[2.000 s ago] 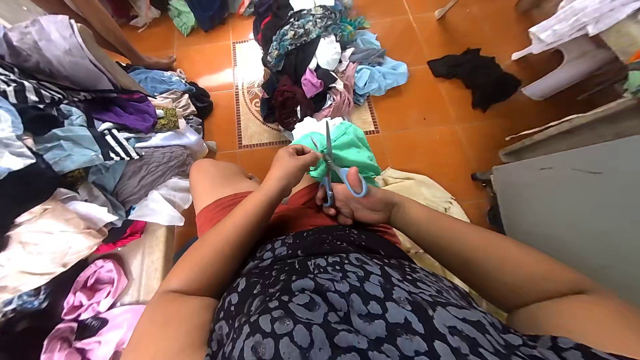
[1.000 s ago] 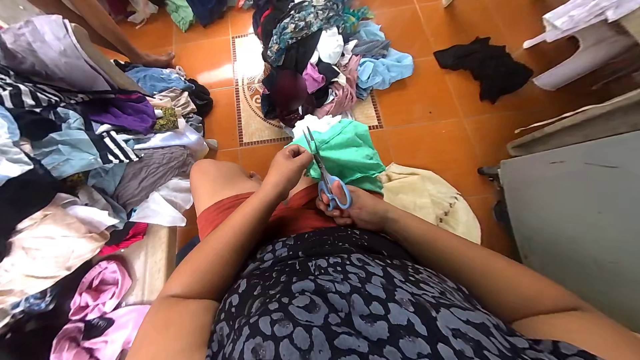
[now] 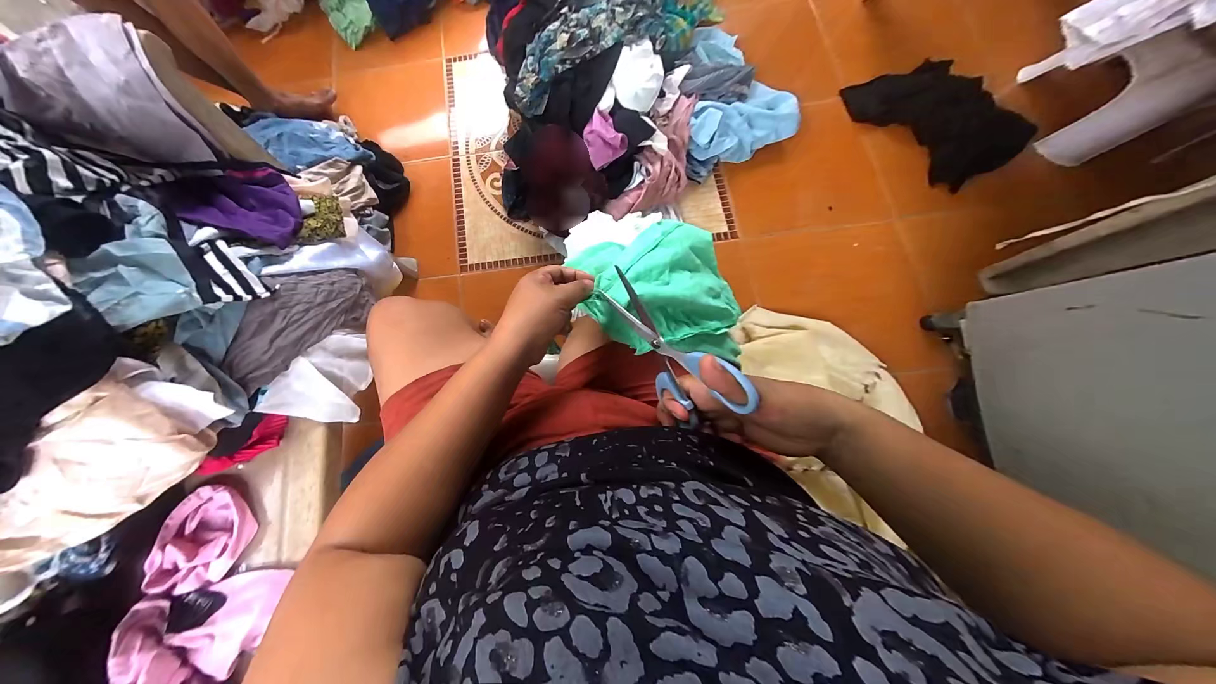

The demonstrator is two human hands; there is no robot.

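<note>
My right hand holds a pair of scissors by its light blue handles, thumb through one loop, with the blades parted and pointing up and left. My left hand is pinched near the blade tips, at the left edge of a green cloth. Whatever small piece lies between its fingertips is too small to tell, though it seems to be cloth. The green cloth drapes over my knee, below the blades, with a white cloth at its far edge.
Mixed garments lie heaped on the tiled floor ahead. More clothes are piled at the left, near another person's bare foot. A black cloth lies at the right, beyond a grey panel. Cream cloth is beside my right leg.
The scissors were upright and open two seconds ago, then their blades came closer together; now they are parted again and tilted further left, towards my left hand.
</note>
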